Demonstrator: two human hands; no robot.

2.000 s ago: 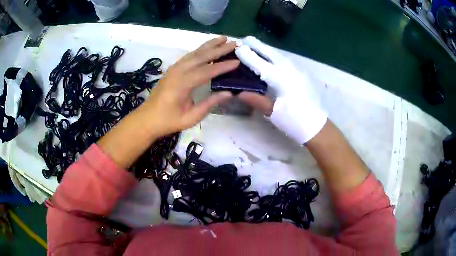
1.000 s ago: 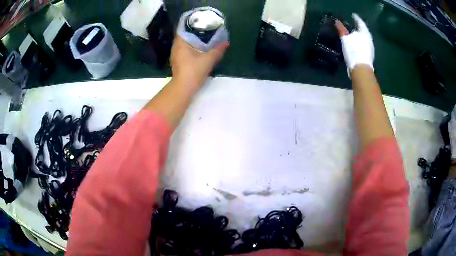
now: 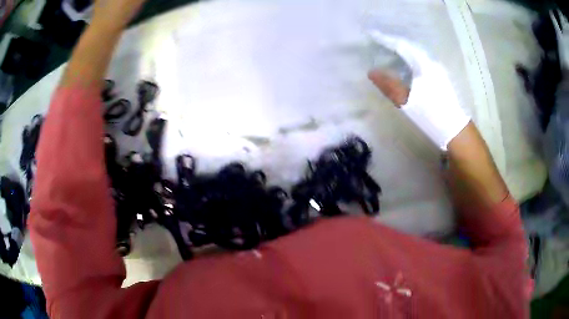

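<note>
Coiled black cables [image 3: 234, 202] lie heaped on the white table [image 3: 262, 75] close to my body, with more coils at the left, partly behind my left sleeve. Small pale spots show among them. My right hand [image 3: 424, 90], in a white glove with bare thumb, is over the right part of the table, thumb and fingers apart and nothing in it; it is blurred. My left arm reaches up to the top left; my left hand is cut off by the top edge, with only the wrist area in view.
The table's far edge and dark items [image 3: 25, 56] show at the top left. A seam strip [image 3: 477, 68] crosses the table at the right. More dark cables [image 3: 546, 81] lie at the far right. A black-and-white bundle [image 3: 11, 212] is at the left edge.
The view has shifted down towards the table. My right hand has come back from the green belt to over the table. My left hand, earlier round a whitish pouch, has left the picture at top left.
</note>
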